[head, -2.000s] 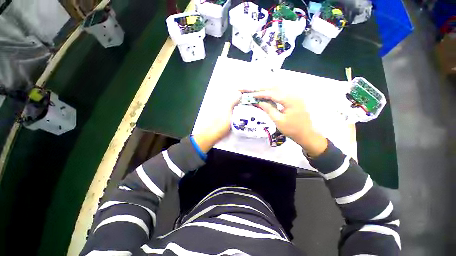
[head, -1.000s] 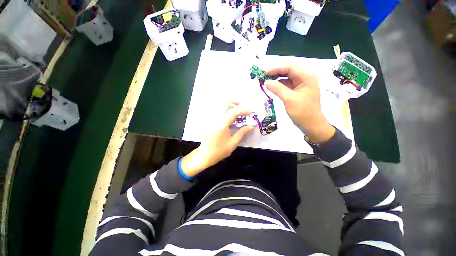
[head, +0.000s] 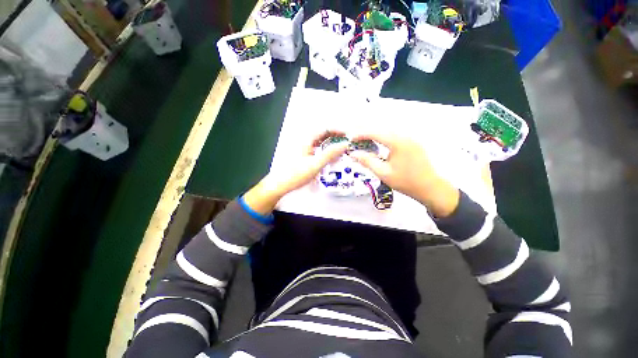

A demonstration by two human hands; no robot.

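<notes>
A white plastic housing (head: 343,183) lies open side up on the white work sheet (head: 301,119), with dark and blue spots on its floor. My left hand (head: 304,166) and my right hand (head: 409,168) hold a small green circuit board (head: 364,145) at the housing's far edge, fingers and thumbs on it. My fingers hide much of the board, and I cannot tell if it is seated. Red and black lead wires and a dark board (head: 383,196) lie at the housing's near right corner.
A set-aside unit (head: 501,130) with a green board is at the sheet's right edge. Several waiting units (head: 364,45) stand at the far side of the green bench. White units (head: 98,133) stand on the conveyor at left, behind a pale rail (head: 183,164). A blue bin (head: 535,31) is far right.
The small board, held up by my right hand a second ago, is now down at the housing's far edge. My left hand has moved from the housing's near part to the board. The camera view has shifted.
</notes>
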